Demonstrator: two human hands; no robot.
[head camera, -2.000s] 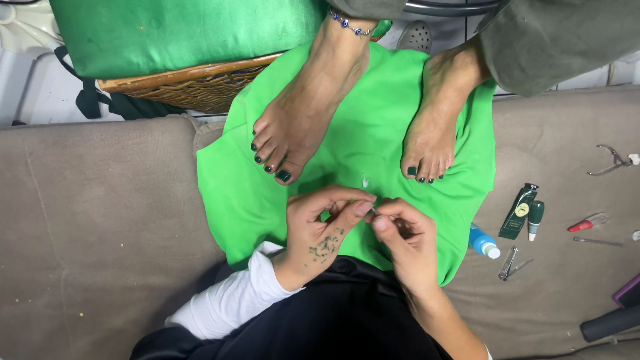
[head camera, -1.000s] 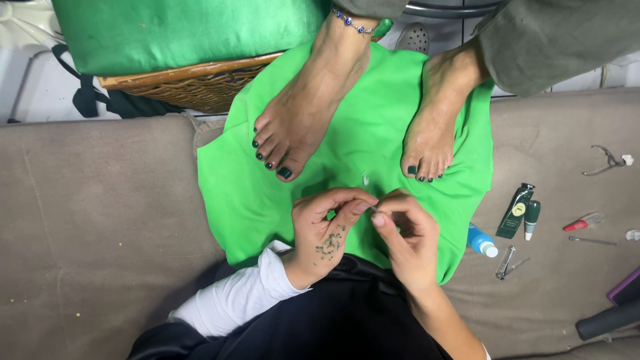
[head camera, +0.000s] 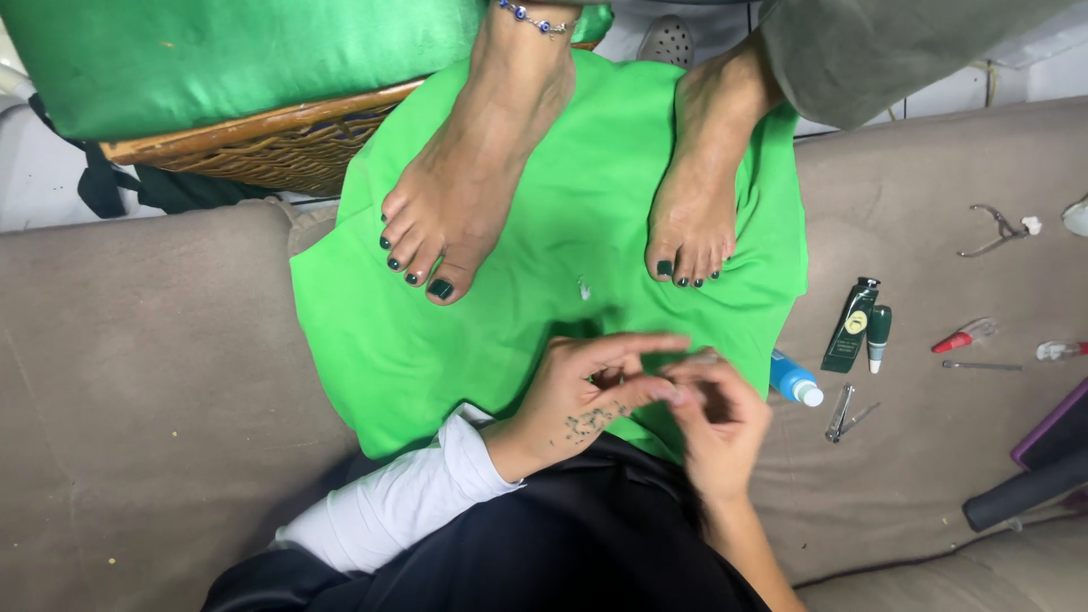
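Observation:
My left hand (head camera: 586, 399), marked with dark green dabs of what looks like polish, has its index finger stretched out and its thumb toward the other hand. My right hand (head camera: 718, 416) is bent and blurred, its fingertips close to the left thumb. Whether anything small lies between the fingers cannot be told. Just above them, a small whitish scrap (head camera: 584, 289) rests on the bright green cloth (head camera: 544, 340). Another person's left-side foot (head camera: 467, 187) and right-side foot (head camera: 701, 178), toenails dark green, stand on that cloth.
To the right on the brown cushion (head camera: 901, 187) lie a blue bottle (head camera: 792, 376), a dark green tube (head camera: 851, 327), a small green bottle (head camera: 879, 336), nail clippers (head camera: 840, 414), a nipper (head camera: 996, 231), a red-tipped tool (head camera: 963, 335) and a metal stick (head camera: 982, 365). A wicker basket (head camera: 280, 149) stands upper left.
My hands were pinched together at the fingertips; now my left index finger is extended and the fingers have parted somewhat. The feet have not plainly moved.

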